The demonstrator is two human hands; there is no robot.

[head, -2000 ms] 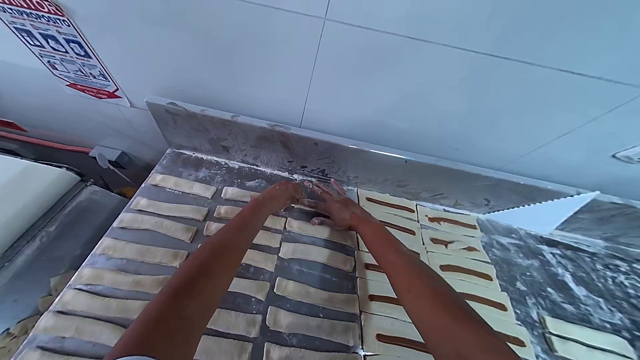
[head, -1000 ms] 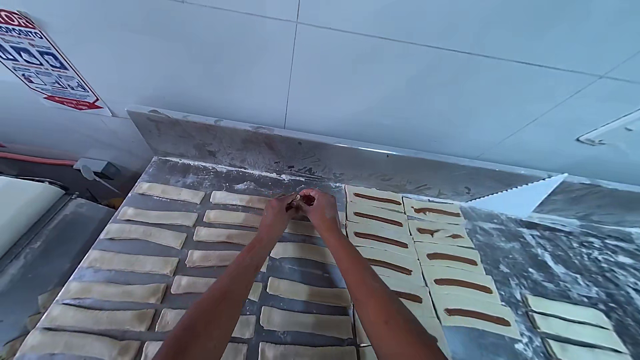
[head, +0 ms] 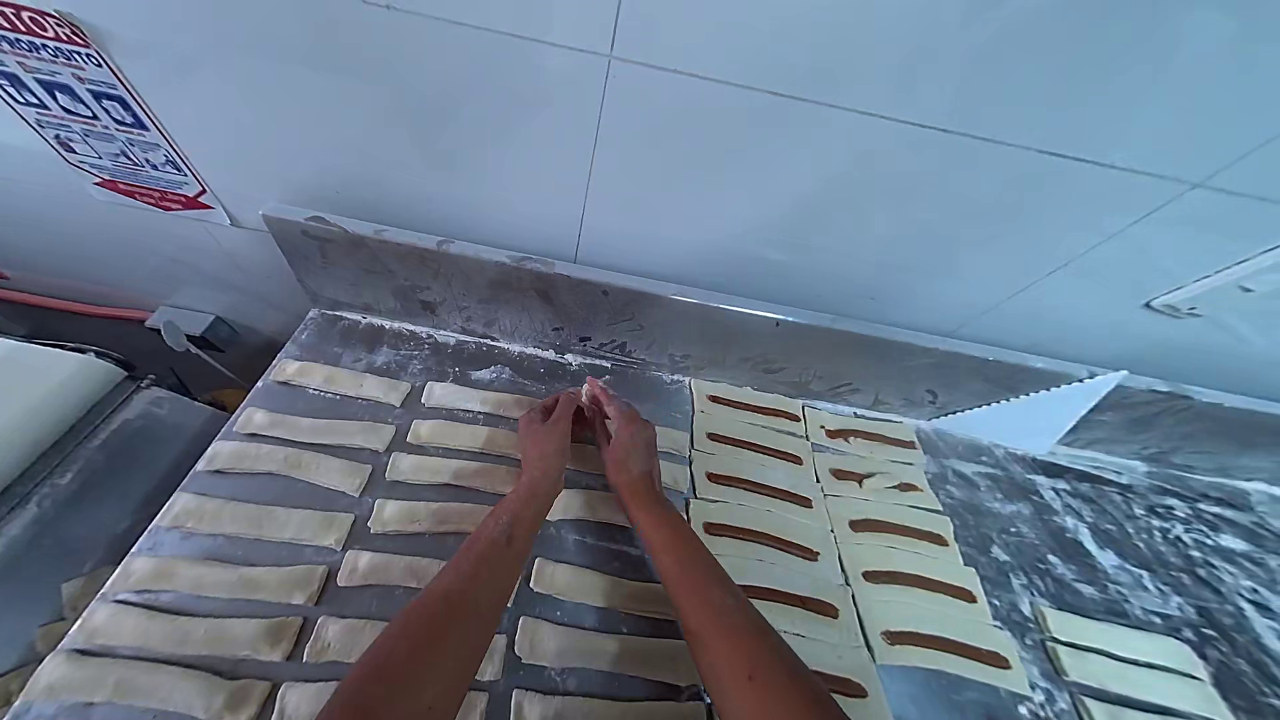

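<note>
My left hand (head: pixel 549 432) and my right hand (head: pixel 622 436) meet above the far end of the middle strips, fingertips pinched together around a small pale piece, seemingly dough (head: pixel 587 394). Much of it is hidden by the fingers. Under and around the hands lie rows of pale folded dough strips (head: pixel 310 429) on a floured metal table (head: pixel 420 345). To the right of my hands, flat dough rectangles (head: pixel 760 490) lie close together in two columns, each with a line of brown filling (head: pixel 758 539) along it.
A white serrated scraper (head: pixel 1035 415) leans against the metal backsplash (head: pixel 800 345) at the right. More dough pieces (head: pixel 1125 640) lie at the lower right. Beyond the table's left edge is a machine with a pale belt (head: pixel 45 400). A printed sign (head: pixel 95 110) hangs on the wall.
Two seconds ago both hands were down on the far end of a strip column, apart. One second ago they came together, fingertips raised and pinching, as they still are.
</note>
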